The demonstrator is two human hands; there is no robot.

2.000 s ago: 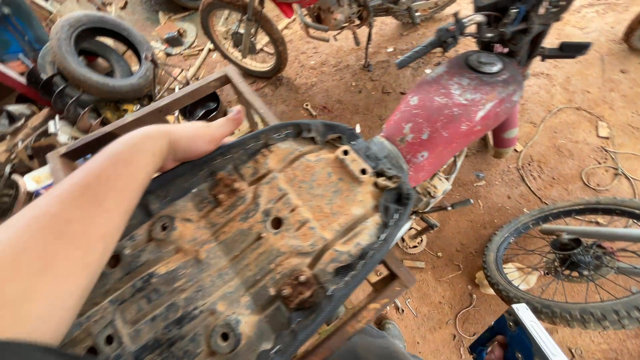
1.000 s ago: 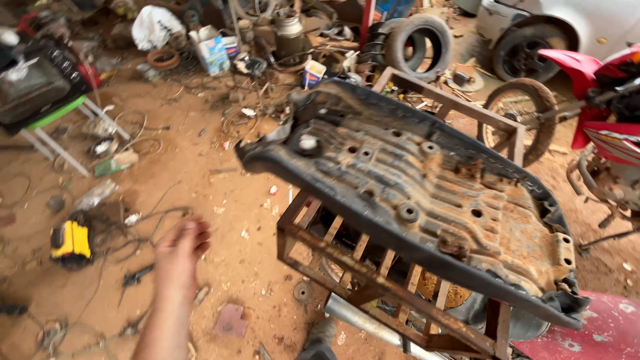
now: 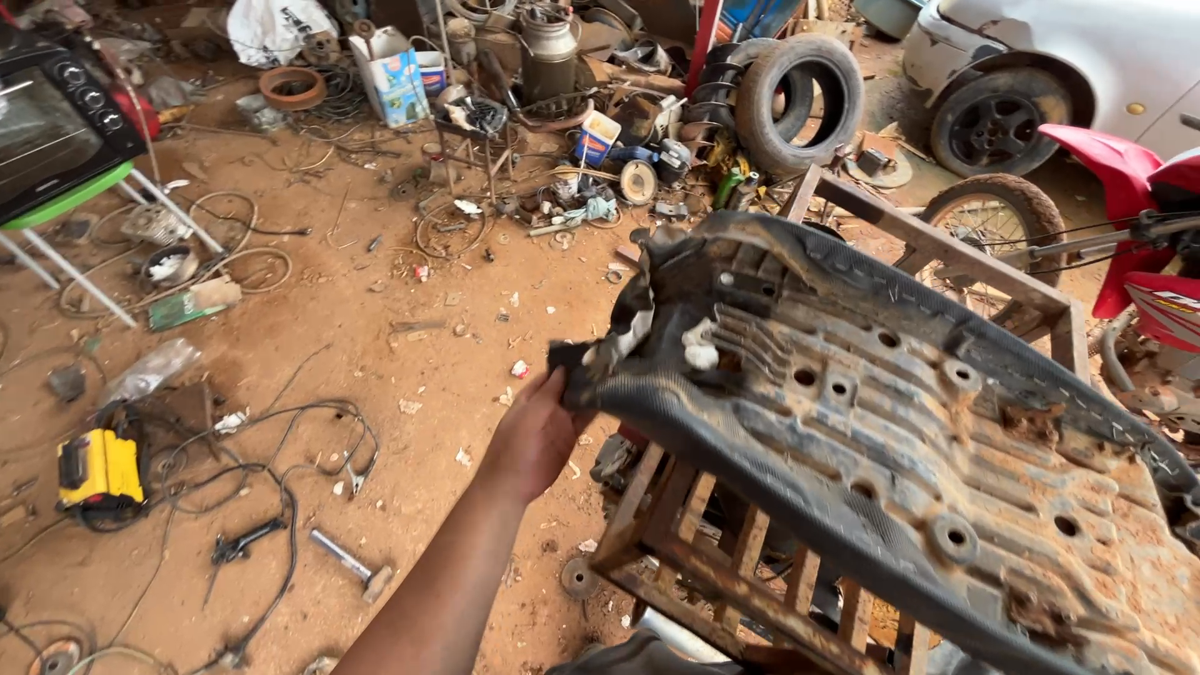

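Observation:
An upturned motorcycle seat (image 3: 881, 403) lies slantwise on a rusty metal frame (image 3: 750, 572), its dirty, ribbed base facing up. Black textured cover material wraps its edges and hangs loose and torn at the left end, where some pale padding shows. My left hand (image 3: 534, 436) pinches the black cover flap (image 3: 574, 375) at this end, with the forearm reaching up from the bottom edge. The fingertips are partly hidden by the flap. My right hand is out of view.
On the dirt floor at left are a hammer (image 3: 352, 562), a yellow-and-black device (image 3: 101, 469) and tangled cables. Tires (image 3: 802, 103) and scrap stand behind. A red motorcycle (image 3: 1162, 225) is at right, and a toaster oven (image 3: 61, 122) at upper left.
My left hand was over the seat's other end, then in the air left of the seat; now it has hold of the torn cover end. The view has swung left.

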